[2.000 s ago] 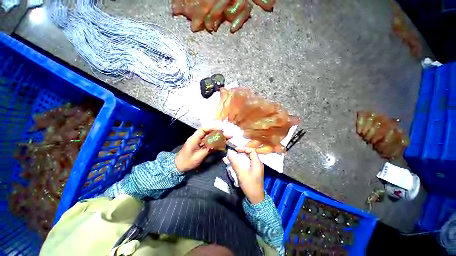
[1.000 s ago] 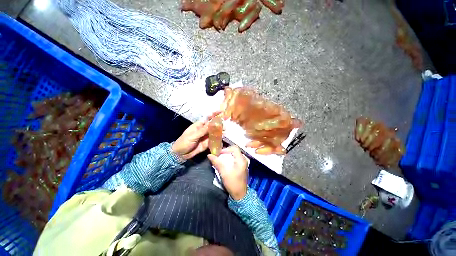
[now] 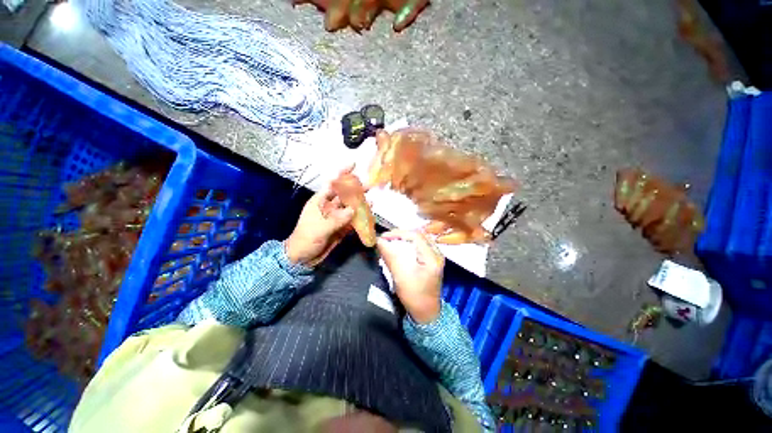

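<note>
My left hand (image 3: 319, 228) holds one amber finger-shaped piece (image 3: 359, 211) by its upper part, over the bench's near edge. The piece slants, its lower end toward my right hand. My right hand (image 3: 412, 267) is beside that lower end, fingers bent together, with a bit of white by them; whether it grips anything is unclear. A heap of amber pieces (image 3: 440, 182) lies on a white sheet (image 3: 465, 254) just beyond my hands. A dark round pair (image 3: 362, 125) touches the sheet's far left part. Small black snips (image 3: 508, 220) lie at its right edge.
A pale twine hank (image 3: 228, 68) lies upper left. A large blue crate (image 3: 173, 182) with amber-brown pieces stands at left, a small blue crate (image 3: 631, 376) lower right. Amber groups lie at the far side (image 3: 364, 10) and right (image 3: 658, 210), near a white tub (image 3: 690, 296) and stacked blue crates (image 3: 749, 186).
The amber piece has turned from upright to slanting in my left hand. My right hand has moved a little right, off its lower end. Earlier the piece was held more bunched up.
</note>
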